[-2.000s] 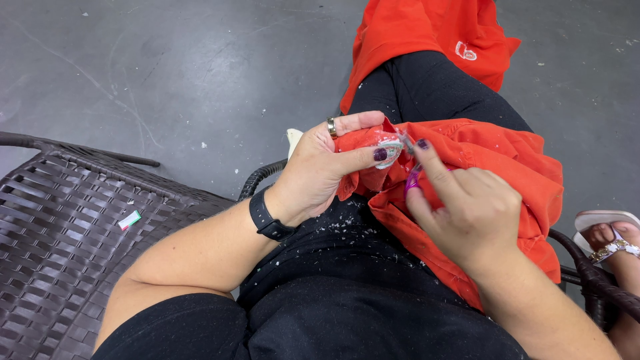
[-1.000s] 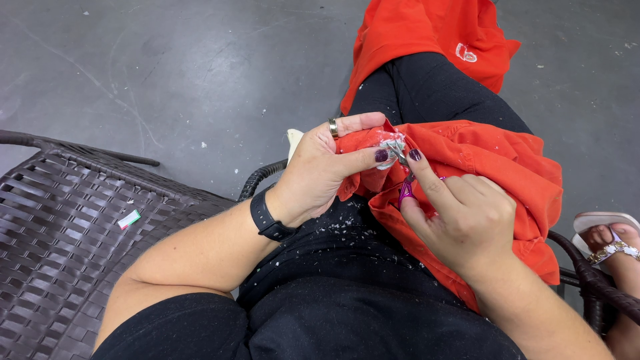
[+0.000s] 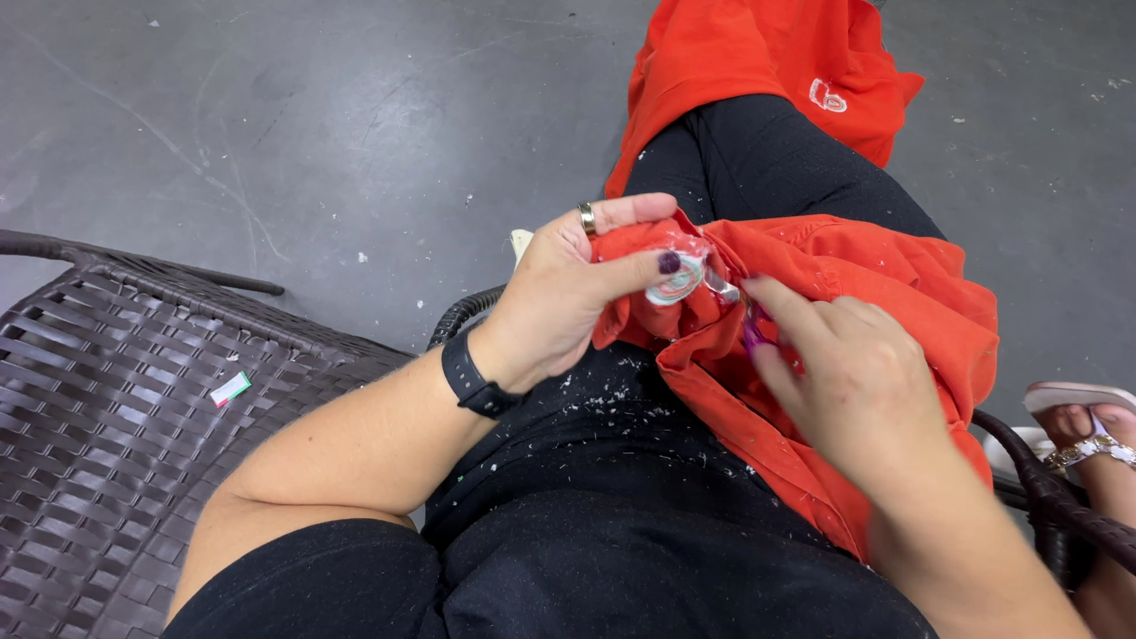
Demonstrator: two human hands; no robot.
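Observation:
An orange-red cloth garment (image 3: pixel 905 266) lies bunched over my lap. My left hand (image 3: pixel 577 275) pinches a fold of it between thumb and fingers, beside a round white embroidered patch (image 3: pixel 676 280). Just right of the patch, my right hand (image 3: pixel 843 373) grips a small tool with purple handles (image 3: pixel 756 330), which looks like small scissors; its metal tip (image 3: pixel 721 286) is blurred and close to the patch edge. My fingers partly cover the handles. White thread scraps (image 3: pixel 621 390) are scattered over my black clothing.
Another orange-red garment (image 3: pixel 710 53) with a white embroidered mark (image 3: pixel 827 96) drapes over my lower legs. On the left stands a brown woven chair (image 3: pixel 133 444) with a small white, green and red piece (image 3: pixel 231 390) on its seat. Another person's sandalled foot (image 3: pixel 1087 435) is at right, near a chair arm (image 3: pixel 1056 497).
My right hand has moved slightly away from the patch with the tool, whose tip was over the patch one second ago. More of the round patch shows now. My left hand keeps its hold.

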